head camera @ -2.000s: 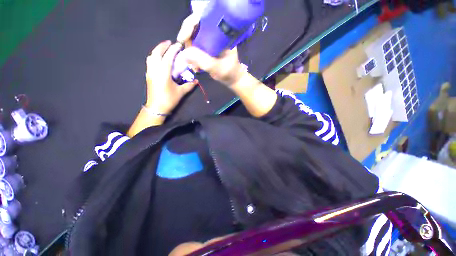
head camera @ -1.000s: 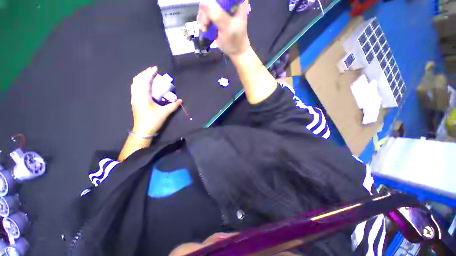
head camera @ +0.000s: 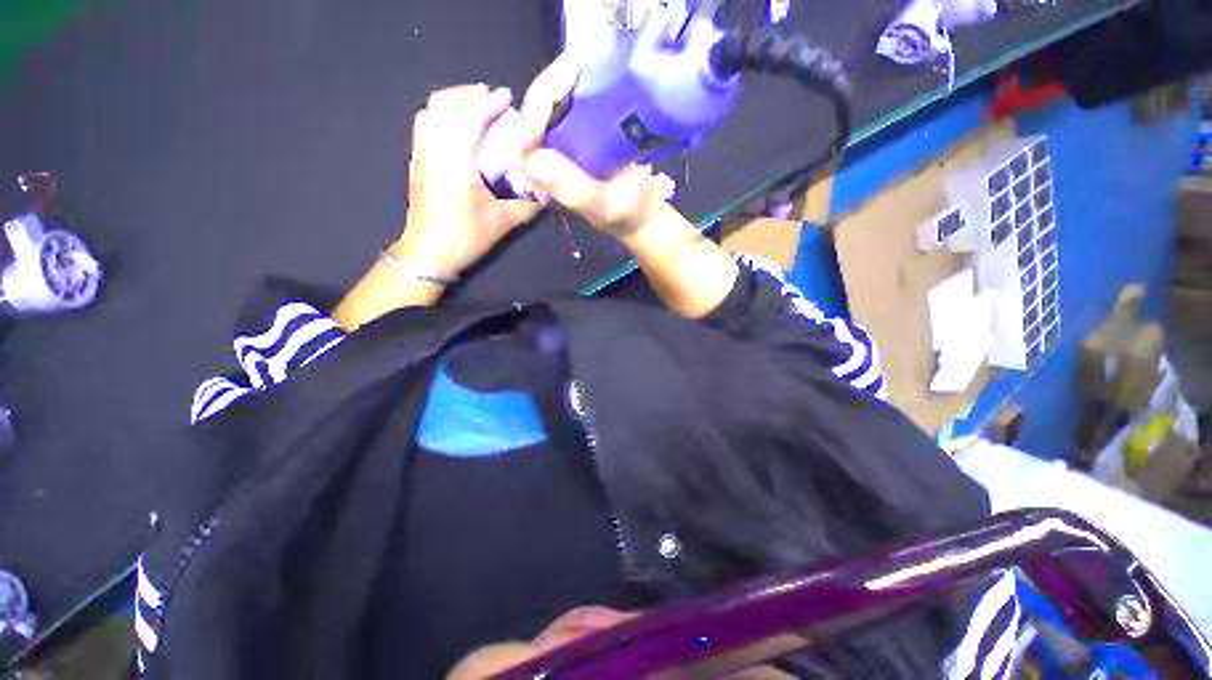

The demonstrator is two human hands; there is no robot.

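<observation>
The purple electric screwdriver [head camera: 625,113] is at the top centre, its black cord running off to the right. My right hand [head camera: 598,193] grips it. My left hand [head camera: 452,166] holds a small white-lilac motor unit [head camera: 500,157], mostly hidden by my fingers and the driver. A thin red lead [head camera: 568,230] hangs from the unit. The two hands are close together. The driver's tip is hidden, so I cannot tell whether it touches the unit.
White-lilac units [head camera: 53,270] lie at the left on the dark mat [head camera: 253,146], and another unit [head camera: 912,33] is at the top right. Beyond the green bench edge [head camera: 977,69] are cardboard [head camera: 884,253] and a white grid tray [head camera: 1021,253]. Dark glasses rim crosses the lower view.
A second ago my right hand held the driver over the white feeder box, apart from the unit. The driver is now back at my left hand and the unit, and the view has shifted.
</observation>
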